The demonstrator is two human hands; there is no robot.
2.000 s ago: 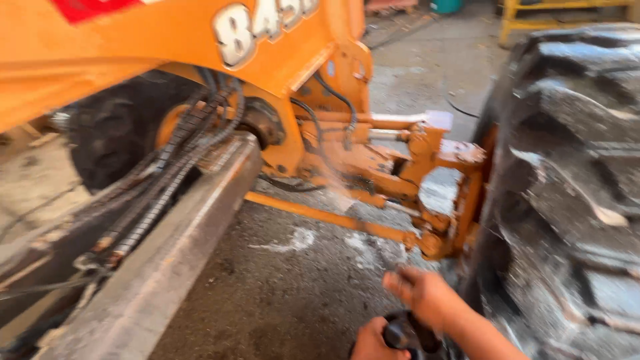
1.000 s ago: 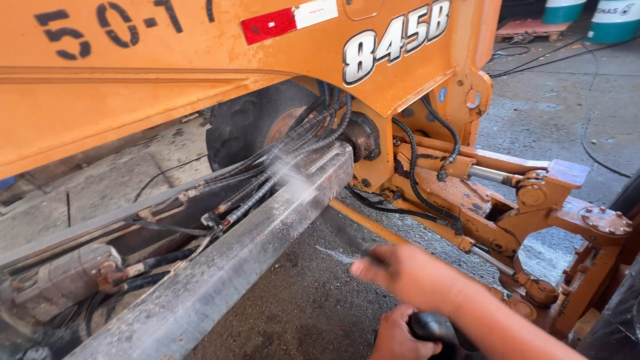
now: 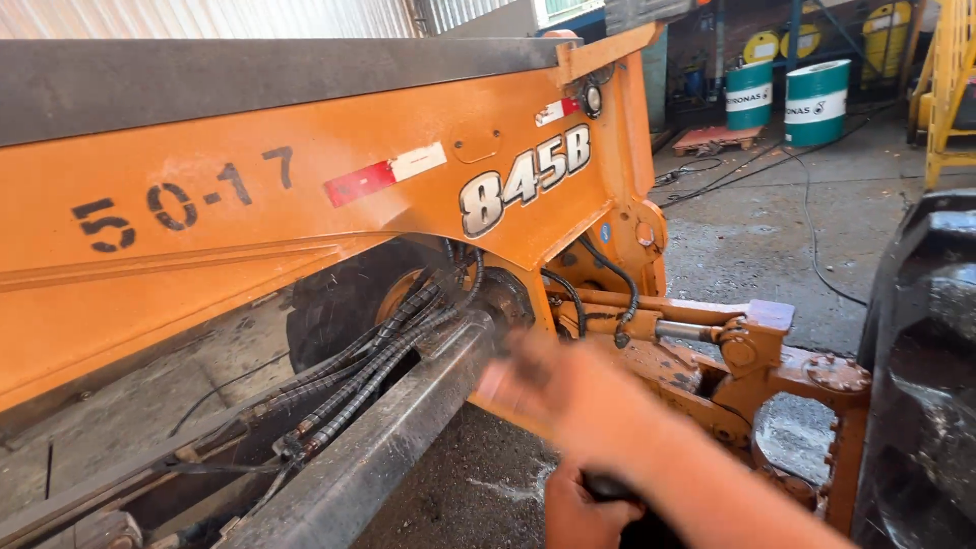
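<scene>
My right hand (image 3: pixel 534 381), blurred, reaches across from the lower right in front of the grey steel beam's (image 3: pixel 412 404) end. Its fingers look curled around a thin dark spray wand, mostly hidden by the hand and blur. Below it, my left hand (image 3: pixel 583 507) is wrapped around a black handle (image 3: pixel 606 488), partly covered by my right forearm. Faint mist hangs by the spiral-wrapped hydraulic hoses (image 3: pixel 389 347), which run along the beam under the orange frame (image 3: pixel 297 191) of a motor grader. The frame bears painted numerals and red-and-white reflective strips.
Orange linkage with a hydraulic cylinder (image 3: pixel 682 330) lies beyond my hands. A big black tyre (image 3: pixel 923 366) stands at the right edge. Teal drums (image 3: pixel 816 103), a pallet (image 3: pixel 717 139), yellow steps (image 3: pixel 949 99) and a cable (image 3: pixel 812 229) on the wet floor are behind.
The view has swung up and left since the first frame. Mist that showed over the linkage, then over the beam, now shows at the hoses by the beam's end.
</scene>
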